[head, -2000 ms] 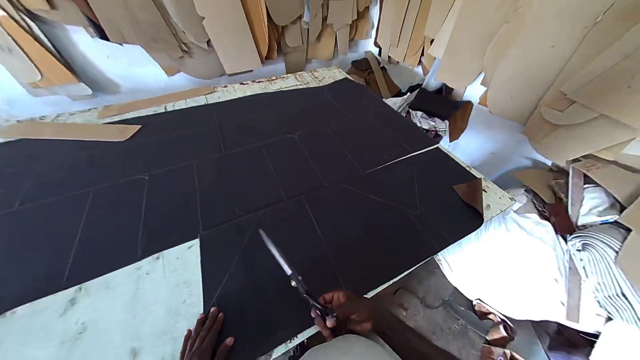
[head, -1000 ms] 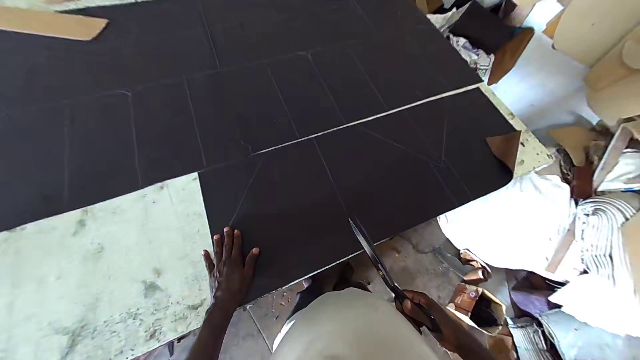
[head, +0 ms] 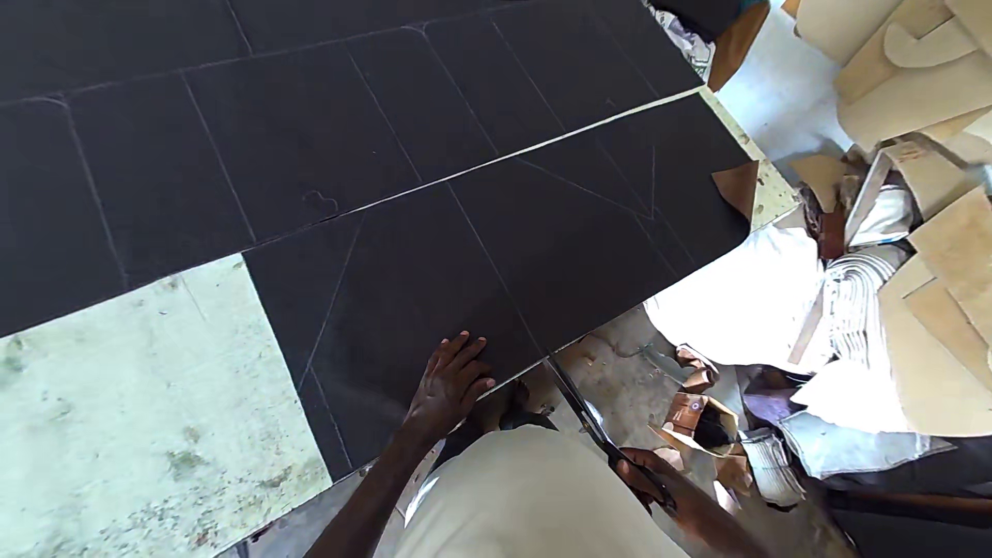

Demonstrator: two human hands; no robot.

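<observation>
Black sheet material (head: pixel 372 139) with pale chalk lines lies over the table, parted by a long slit through which the light tabletop shows. My left hand (head: pixel 453 380) rests flat on it near the front edge, fingers spread, holding nothing. At the lower right my right hand (head: pixel 659 480) grips large scissors (head: pixel 581 403). Their tip meets the table's front edge where a chalk line ends; whether the blades touch the material I cannot tell. At the right end, one corner of the material is folded back, showing a brown underside (head: pixel 738 188).
The mottled pale tabletop (head: pixel 155 418) shows at the lower left. Tan pattern pieces (head: pixel 914 70) and folded striped cloth (head: pixel 856 302) are at the right, beside white material (head: pixel 744 302). A box (head: pixel 697 422) and scraps lie on the floor beyond the front edge.
The slit now parts the material from the right edge to the middle; two seconds ago it was short. My left hand has moved right along the front edge. The view has tilted down.
</observation>
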